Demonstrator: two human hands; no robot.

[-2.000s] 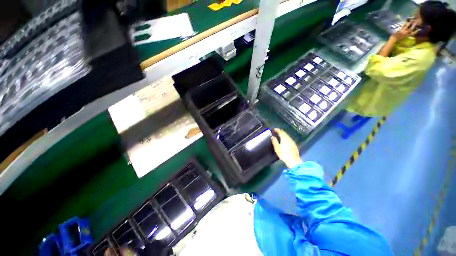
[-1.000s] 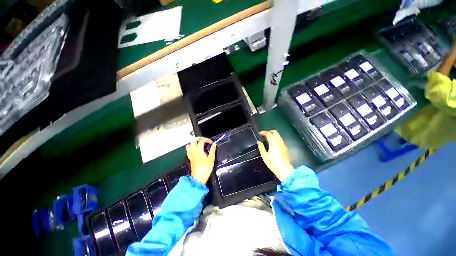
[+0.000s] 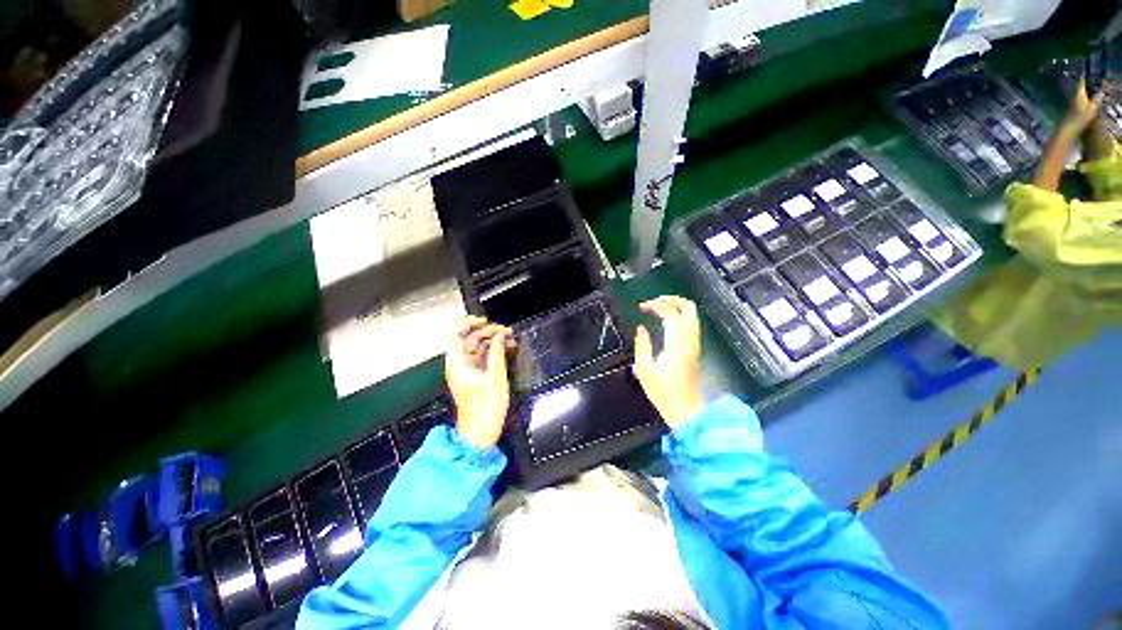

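Note:
A long black foam tray point(image 3: 460, 197) lies in front of me. Its two nearest visible pockets hold glossy phone screens, one point(image 3: 568, 342) between my hands and one point(image 3: 591, 416) nearest my body. The pockets farther away look dull and dark. My left hand point(image 3: 480, 379) is at the tray's left edge, fingers bent close to the thumb; I cannot tell if it pinches anything. My right hand point(image 3: 671, 364) is at the right edge, thumb and fingers apart, with nothing seen in it. A second black tray of screens point(image 3: 329, 507) lies at lower left.
A clear blister tray point(image 3: 849, 252) of labelled dark units stands right of a pale post point(image 3: 664, 135). Pale paper point(image 3: 369, 277) lies behind on the left. Blue bins point(image 3: 191, 486) are at lower left. A person in yellow point(image 3: 1064, 234) is at the right. The shelf edge point(image 3: 480, 92) runs above.
From one hand on the tray two seconds ago, both hands came to its sides. Since one second ago both have shifted slightly, and the right thumb and fingers have come off the screen's edge.

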